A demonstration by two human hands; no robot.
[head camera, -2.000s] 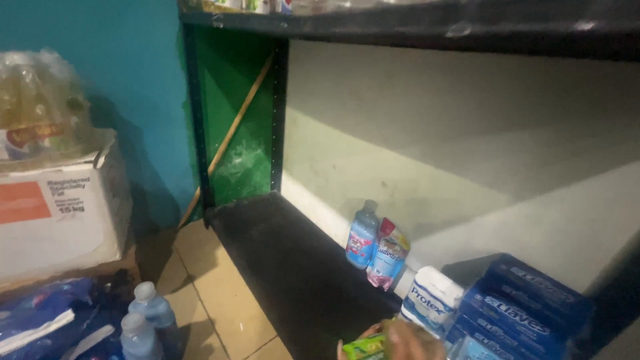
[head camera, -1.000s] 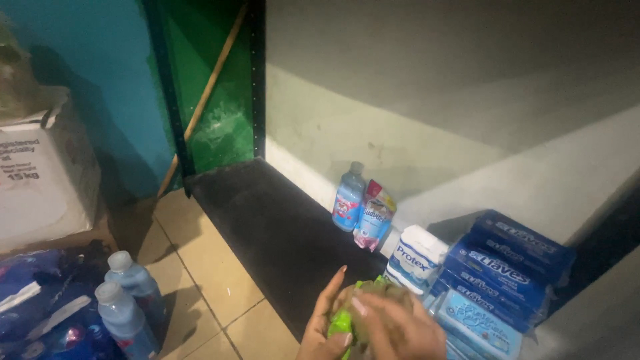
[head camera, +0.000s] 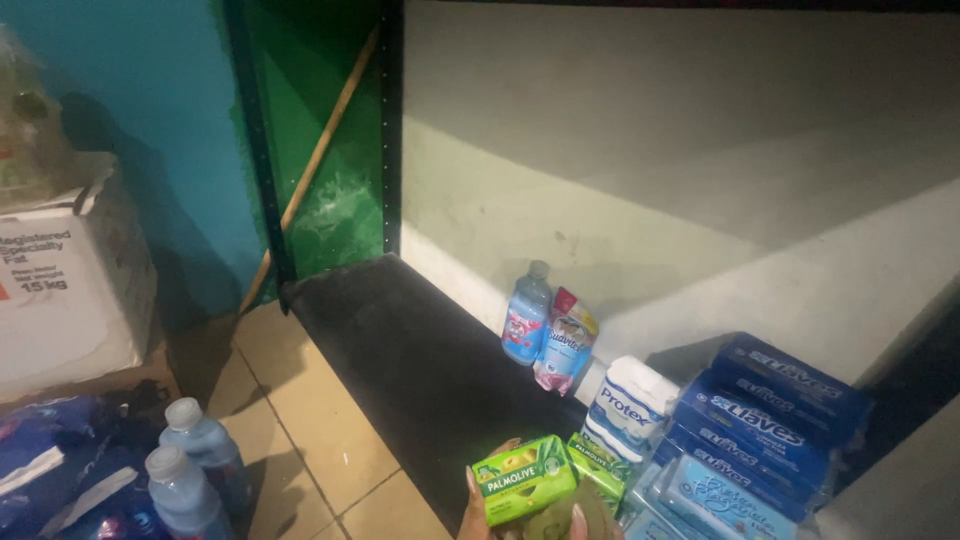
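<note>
At the bottom centre my left hand (head camera: 478,491) holds a green Palmolive soap pack (head camera: 523,480) by its left side. My right hand (head camera: 581,521) is at the pack's lower right, partly blurred and cut off by the frame's edge; whether it grips anything is unclear. Just behind, a second green Palmolive pack (head camera: 600,469) rests against the white and blue Protex soap packs (head camera: 628,405). Blue Llaves soap packs (head camera: 757,420) are stacked to the right, with light blue soap packs (head camera: 731,495) in front. A blue bottle (head camera: 527,315) and a Suavitel pouch (head camera: 566,345) stand by the wall.
The black metal shelf (head camera: 420,345) runs along the pale wall. A wooden stick (head camera: 330,135) leans at the green panel. On the left are a white cardboard box (head camera: 75,300), blue plastic-wrapped packs (head camera: 60,450) and two light blue bottles (head camera: 196,450) beside the tiled floor (head camera: 322,405).
The green pack, mostly covered by my hands a second ago, now shows its printed front. A second green pack is now visible beside the Protex packs. The view has shifted somewhat.
</note>
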